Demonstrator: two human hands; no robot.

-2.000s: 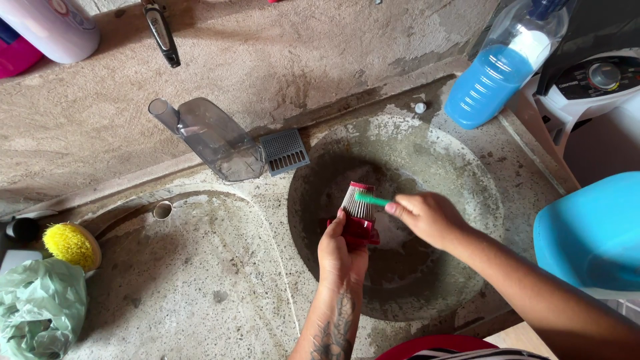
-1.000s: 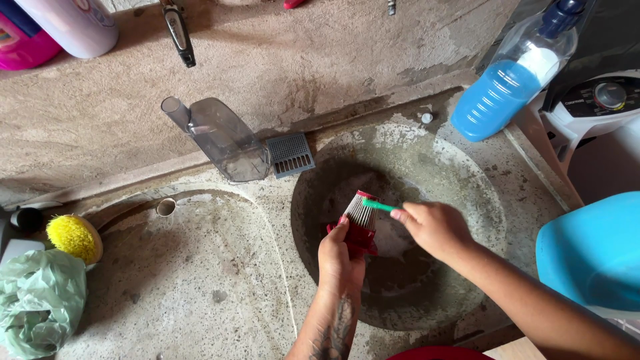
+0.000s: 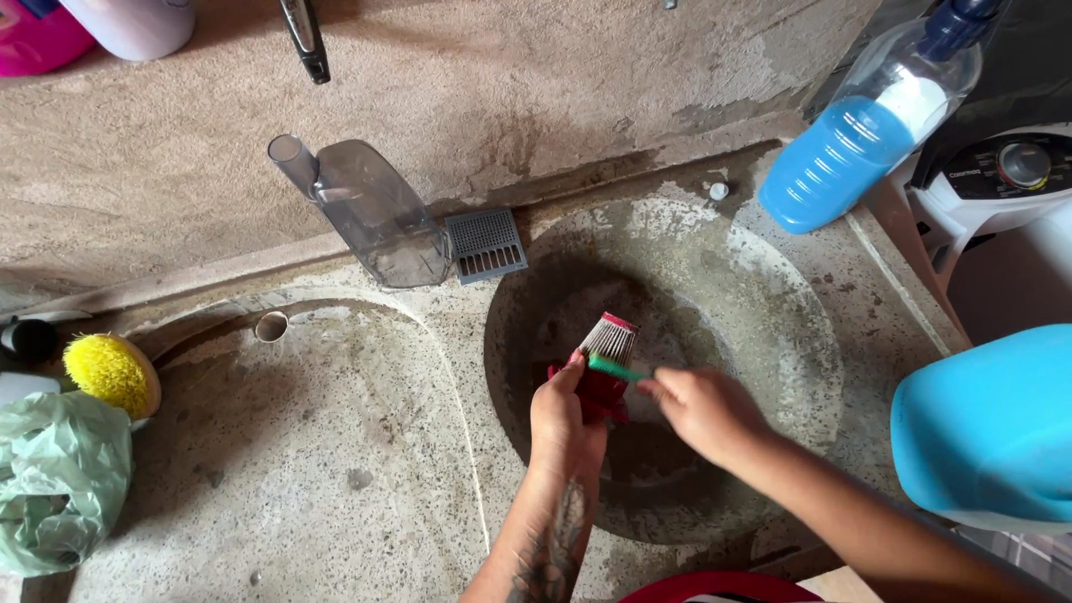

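Note:
Over the round concrete sink basin (image 3: 775, 335), my left hand (image 3: 563, 414) grips a red plastic part with a pleated filter (image 3: 611, 337), its ribbed side facing up. My right hand (image 3: 708, 410) is closed around the handle of a small green brush (image 3: 615, 367), whose head lies against the lower end of the pleats. Part of the red piece is hidden behind my left fingers. Behind the basin's left rim, a grey plastic grille (image 3: 486, 244) lies beside a transparent smoky plastic container (image 3: 373, 213) that leans on the wall.
A bottle of blue liquid (image 3: 837, 159) stands at the back right, near a washing machine's control panel (image 3: 997, 167). A blue plastic tub (image 3: 988, 419) is at the right. On the left are a yellow scrub brush (image 3: 109, 373) and a green plastic bag (image 3: 59, 477). A drain hole (image 3: 271, 327) opens nearby.
The green brush in my right hand has moved down the pleats from near the filter's upper end. My left hand keeps its hold on the red part.

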